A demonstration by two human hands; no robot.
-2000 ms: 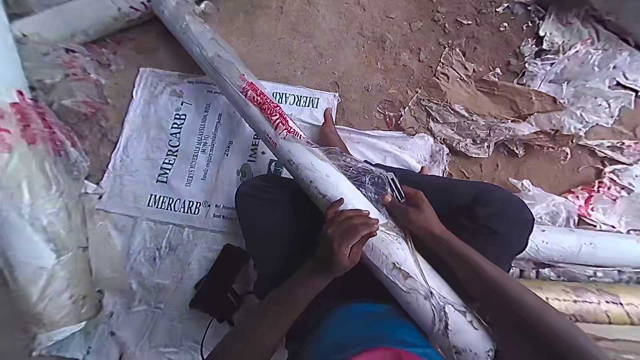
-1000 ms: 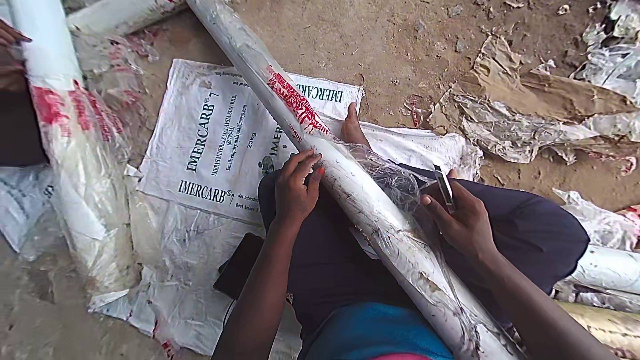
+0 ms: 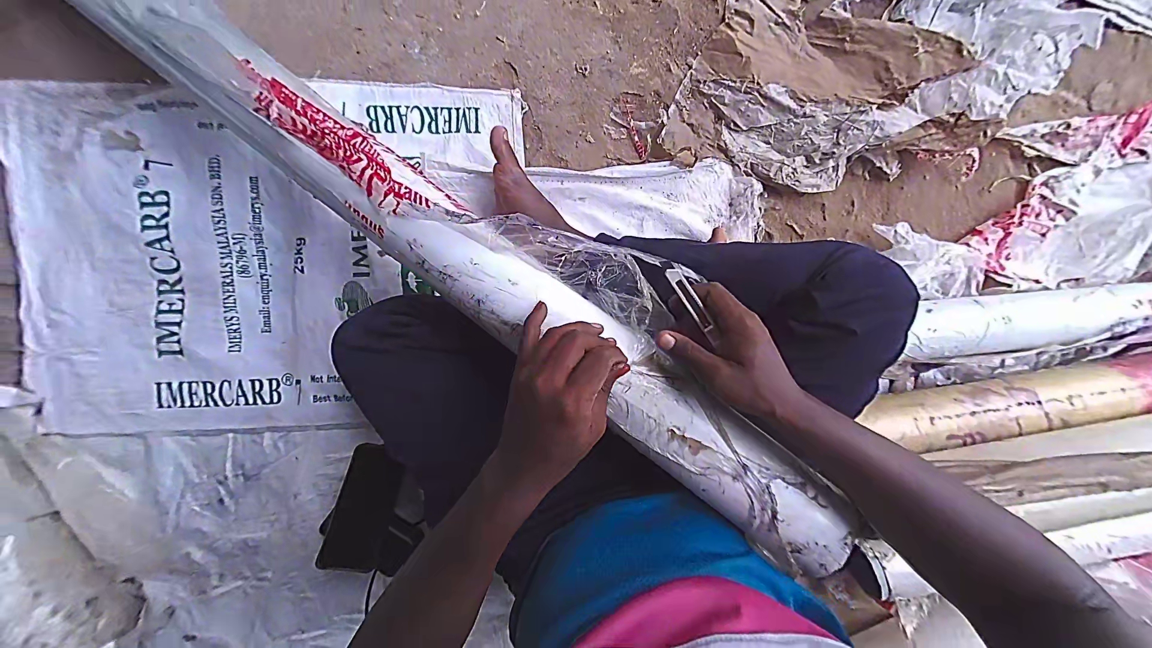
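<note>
A long white roll point(image 3: 504, 283) in clear plastic wrap with red print lies slanted across my lap. My left hand point(image 3: 567, 387) rests on its near side, fingers bent and the fingertips on the wrap. Beyond it, my right hand point(image 3: 733, 351) is closed around a small metal-edged tool point(image 3: 691, 301), perhaps a utility knife; its tip is hard to make out. Loose, crumpled clear film point(image 3: 598, 270) bunches on the far side of the roll, close to the tool. Torn film also clings to the lower part of the roll.
Under the roll's upper part lies a printed white woven sack point(image 3: 90, 270). A black device with a cable point(image 3: 360, 508) is beside my left knee. More rolls point(image 3: 1017, 405) lie at the right. Torn paper and plastic scraps point(image 3: 810, 117) cover soil at the upper right.
My left hand has moved down along the roll, nearer to my right hand. The co-worker's hands at the left edge a second ago are out of view. The view has shifted.
</note>
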